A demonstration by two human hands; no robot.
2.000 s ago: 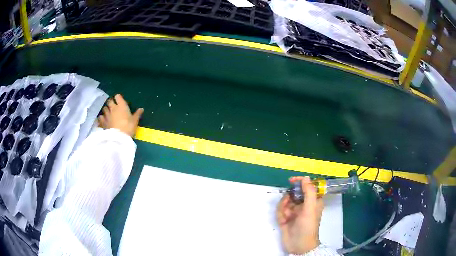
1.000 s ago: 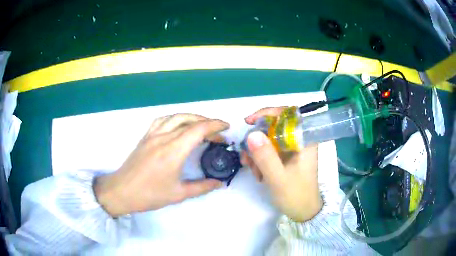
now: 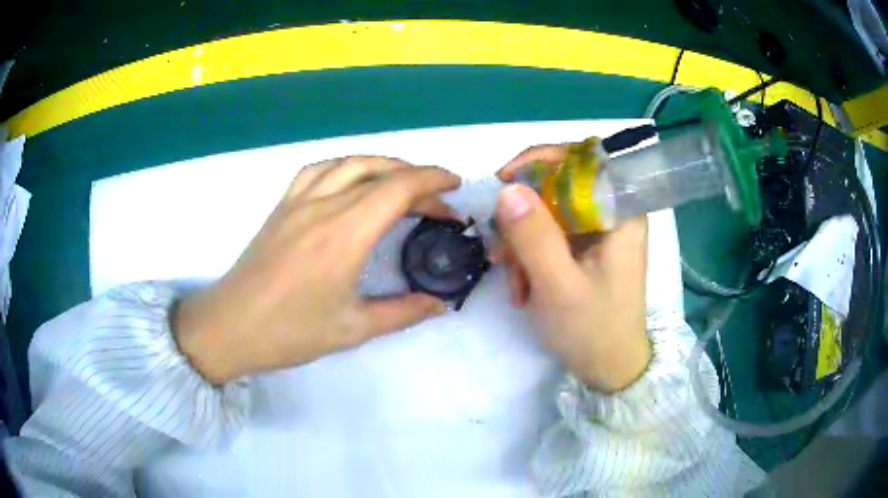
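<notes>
A round black part with small tabs on its rim is over the white work sheet. My left hand holds it between thumb and fingers, from the left side. My right hand is closed around the glue syringe, a clear barrel with a yellow-amber band and a green cap at its rear. The syringe's front end points at the right rim of the black part. The needle tip is too blurred to tell whether it touches.
The black glue dispenser controller stands at the right, with a crumpled white wipe on it. A pale air hose loops beside it. A yellow strip edges the dark belt, where blurred dark round shapes show at upper right.
Since the first frame, my left hand has come from the trays at the left to the sheet and holds a black part. The syringe has come to that part. Lately both hands sit higher in view.
</notes>
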